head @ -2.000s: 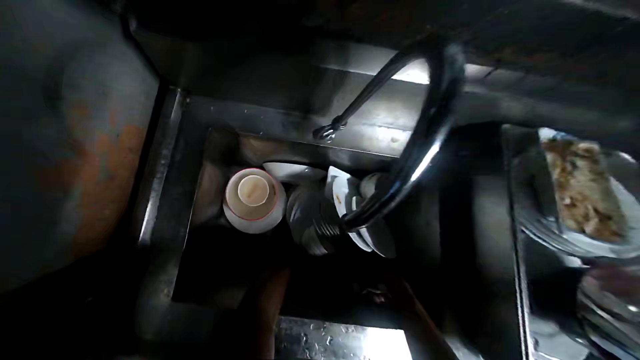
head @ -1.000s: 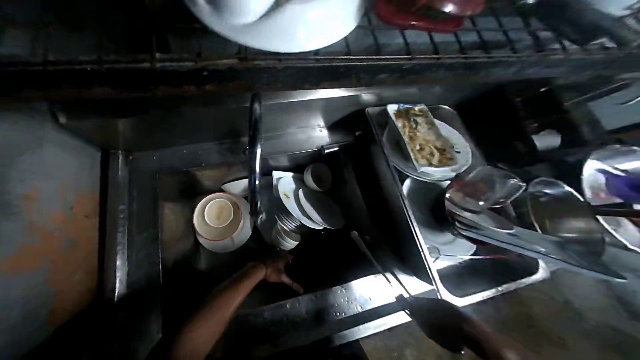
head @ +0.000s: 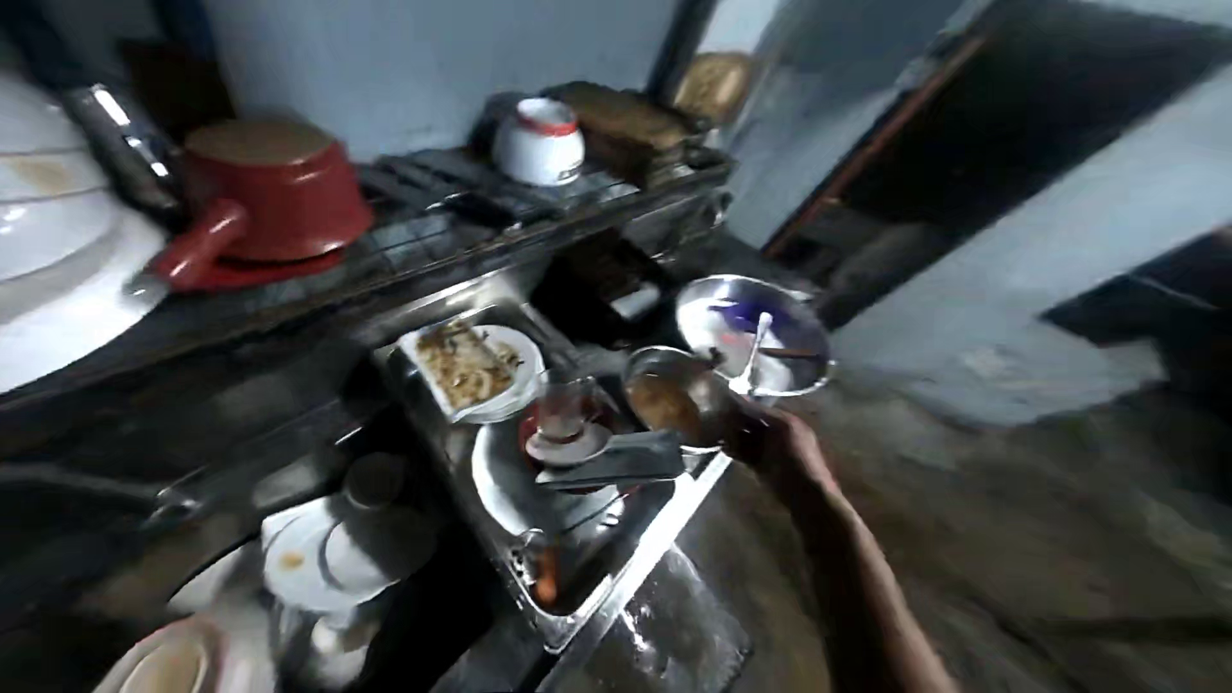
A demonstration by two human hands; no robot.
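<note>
My right hand (head: 770, 438) reaches in from the lower right and is at the rim of a metal bowl (head: 664, 399) with brownish contents; blur hides how its fingers lie. Left of it a flat metal utensil (head: 621, 460) lies across the dishes beside a clear glass (head: 566, 409). A food-smeared rectangular dish (head: 460, 371) rests on a white plate (head: 515, 351) in the metal tray (head: 587, 602). A metal basin (head: 808, 371) holding a white spoon (head: 756, 351) stands beyond my hand. My left hand is out of view.
White plates (head: 308, 553) and a round bowl (head: 168, 664) are in the dark sink at lower left. Above runs a rack (head: 414, 231) with a red pot (head: 274, 192), a white cup with a red rim (head: 541, 144) and stacked white dishes (head: 58, 221). A faucet (head: 87, 476) is at left.
The view has swung to the right. My right hand has moved from the sink's front edge to the metal bowl. My left hand, over the sink a second ago, has left the view.
</note>
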